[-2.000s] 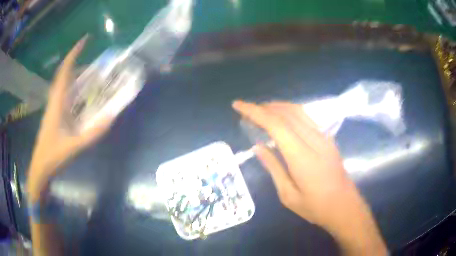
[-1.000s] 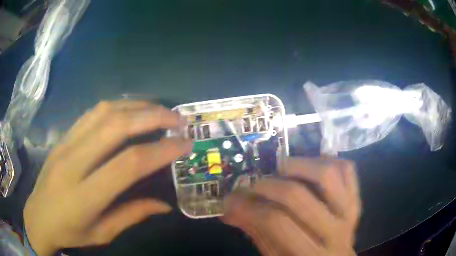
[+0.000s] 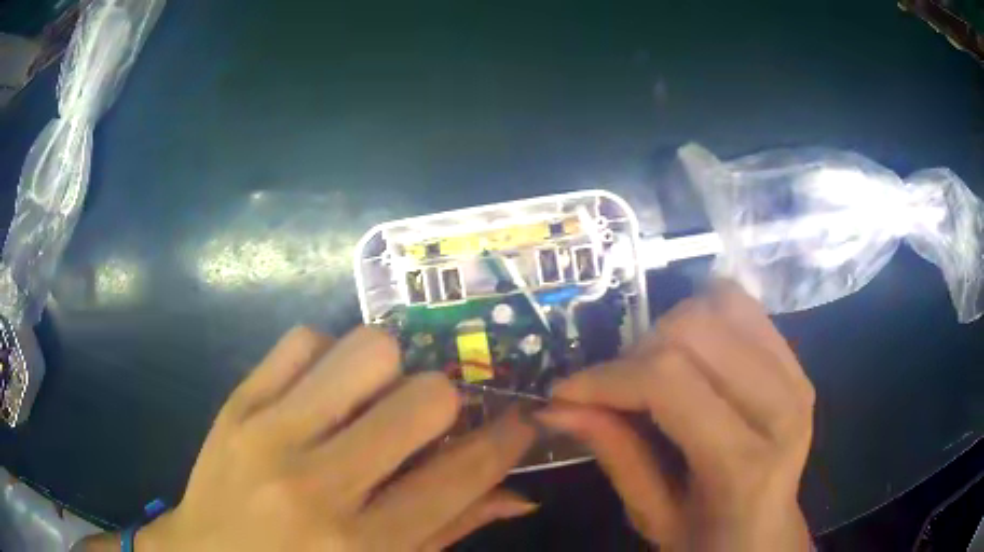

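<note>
A white power strip housing (image 3: pixel 499 207) lies open in front of me. Inside are a green circuit board (image 3: pixel 432 320) with a yellow transformer (image 3: pixel 475 356), a blue component (image 3: pixel 560 294) and a brass strip (image 3: pixel 496 238) along the far edge. My left hand (image 3: pixel 324 453) covers the near left part, its fingertips over the near row of slots. My right hand (image 3: pixel 691 421) is at the near right, thumb and forefinger pinched at the end of a thin wire (image 3: pixel 505 395). The near side of the housing is mostly hidden; whether my left fingers grip anything is unclear.
A white cord (image 3: pixel 680 249) leaves the housing on the right into a clear plastic bag (image 3: pixel 804 232). Another bagged cord (image 3: pixel 67 162) runs down the far left to a partly visible unit (image 3: pixel 13 372). Crinkled plastic shows at the lower left corner. The dark green worktop (image 3: pixel 410 97) lies beneath.
The view has moved in over the housing since the earliest frame. Since the last one, my left hand has moved right and nearer, and my right fingertips have closed together over the near part.
</note>
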